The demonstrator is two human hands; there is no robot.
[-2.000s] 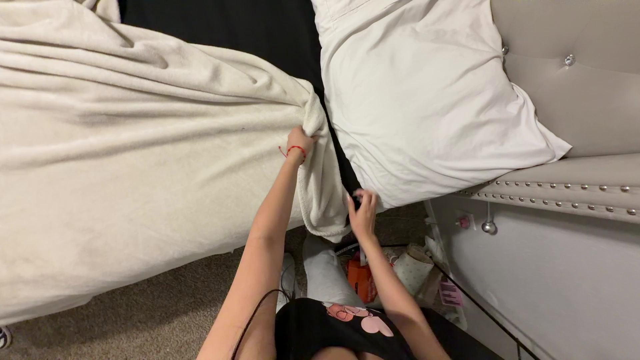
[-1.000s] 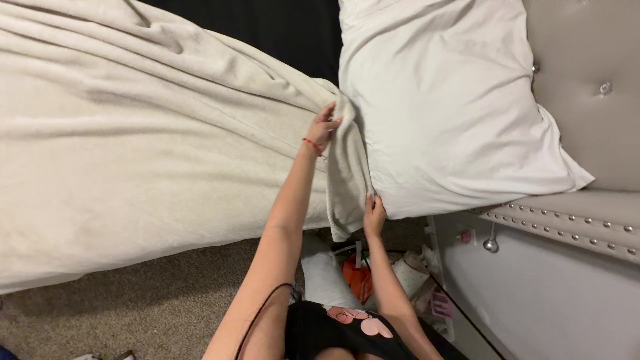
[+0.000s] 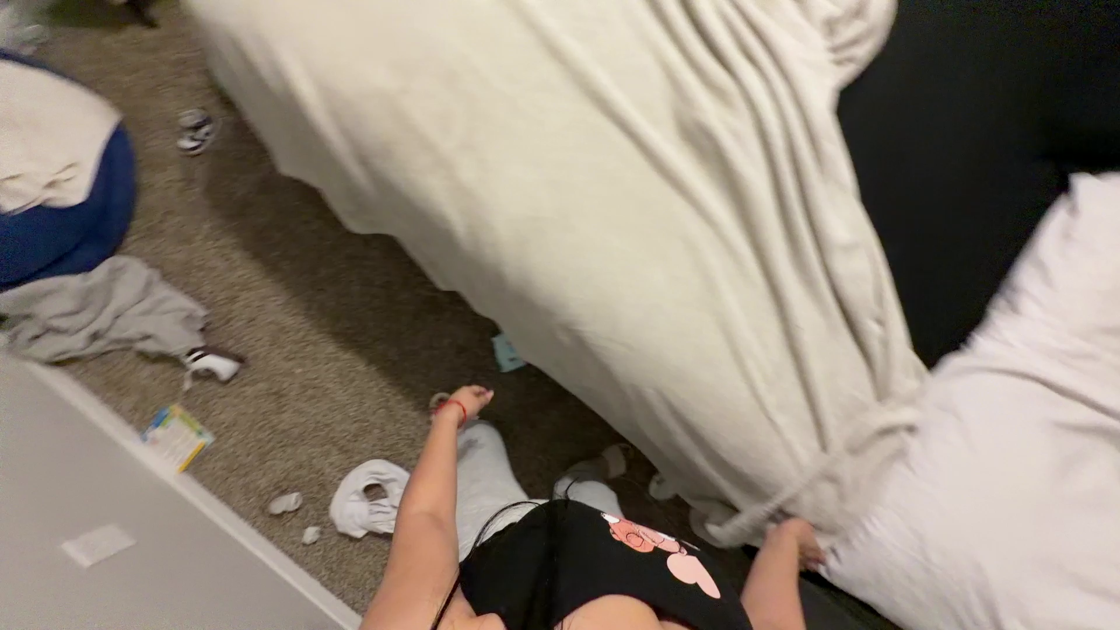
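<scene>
A cream blanket point(image 3: 560, 201) covers much of the bed, its folds bunched toward the pillow end. My left hand point(image 3: 472, 401), a red string bracelet at its wrist, hangs over the carpet beside the bed with nothing seen in it. At the bed's edge, my right hand point(image 3: 798, 541) is by the lower corner of the blanket, next to a white pillow point(image 3: 997, 490); its fingers are partly hidden and blurred, so its hold is unclear. A black sheet point(image 3: 971, 131) shows between blanket and pillow.
On the carpet point(image 3: 289, 280) lie a white cloth point(image 3: 367, 499), a grey cloth point(image 3: 114, 311), a sneaker point(image 3: 196, 131), another shoe point(image 3: 214, 363) and a colourful booklet point(image 3: 178, 436). A blue round seat point(image 3: 79, 232) stands at far left. A grey wall point(image 3: 105, 490) borders the lower left.
My left hand has let go of the blanket and moved away from it, over the floor. The view has turned toward the floor beside the bed.
</scene>
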